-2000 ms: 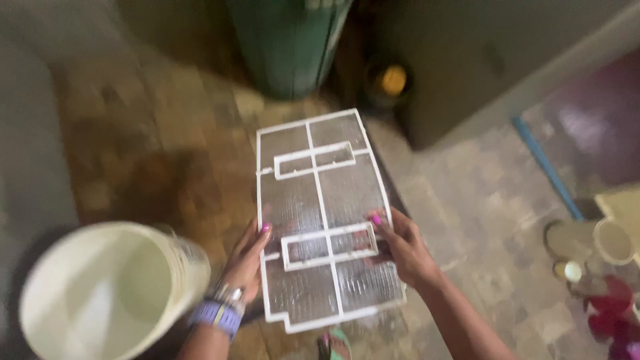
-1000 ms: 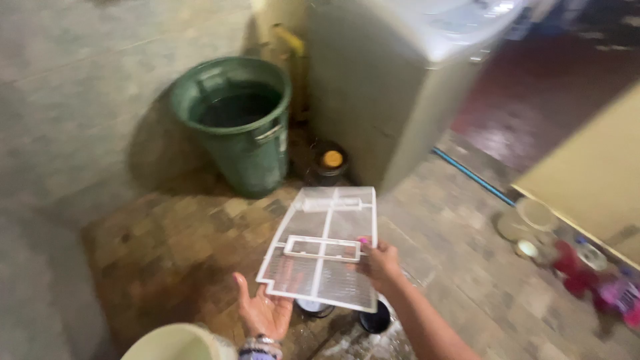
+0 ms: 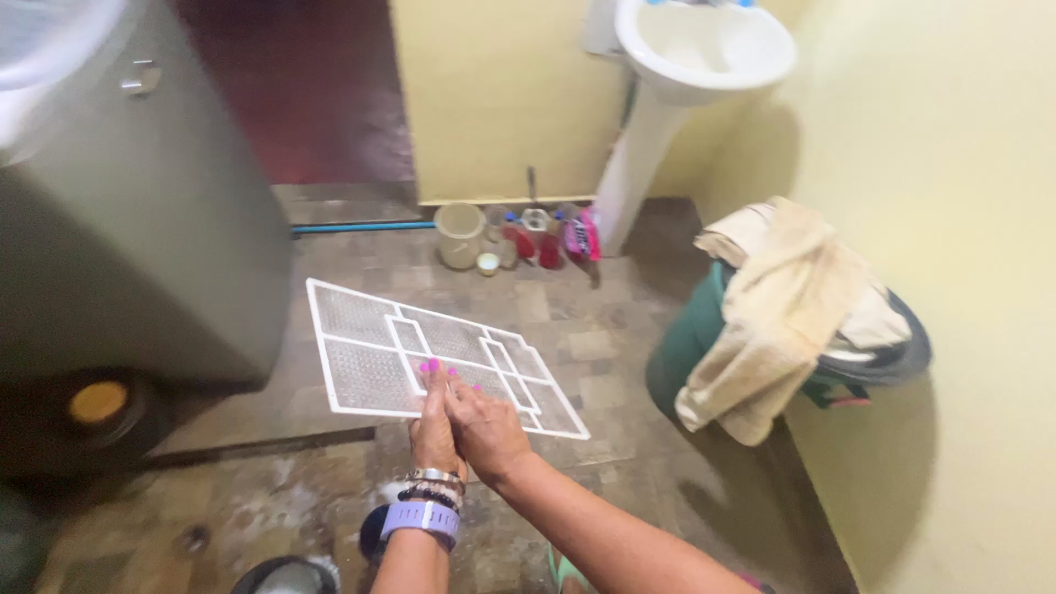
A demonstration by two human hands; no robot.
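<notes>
A white plastic-framed mesh filter panel (image 3: 363, 371), an air filter by its look, is held out over the tiled floor, tilted, with its long side running left to right. My left hand (image 3: 439, 421), wearing bracelets and a lilac wristband, grips its near edge, thumb or finger lying over the mesh. Right beside it and touching it, my right hand (image 3: 491, 425) grips the same edge. Pink nails show on top of the panel; the fingers beneath are hidden.
A grey appliance (image 3: 165, 206) stands left, with a dark round container (image 3: 124, 412) before it. Bottles, pouches and a beige pail (image 3: 459, 239) line the yellow wall by a pedestal sink (image 3: 701, 58). A green bin (image 3: 689, 355) draped with cloths (image 3: 767, 305) is right. Dark basins (image 3: 285, 577) sit below.
The view has swung far right, bringing the sink and cloth-draped bin into sight. The panel has turned in my hands, and my left hand, spread at its corner one second ago, now grips beside my right.
</notes>
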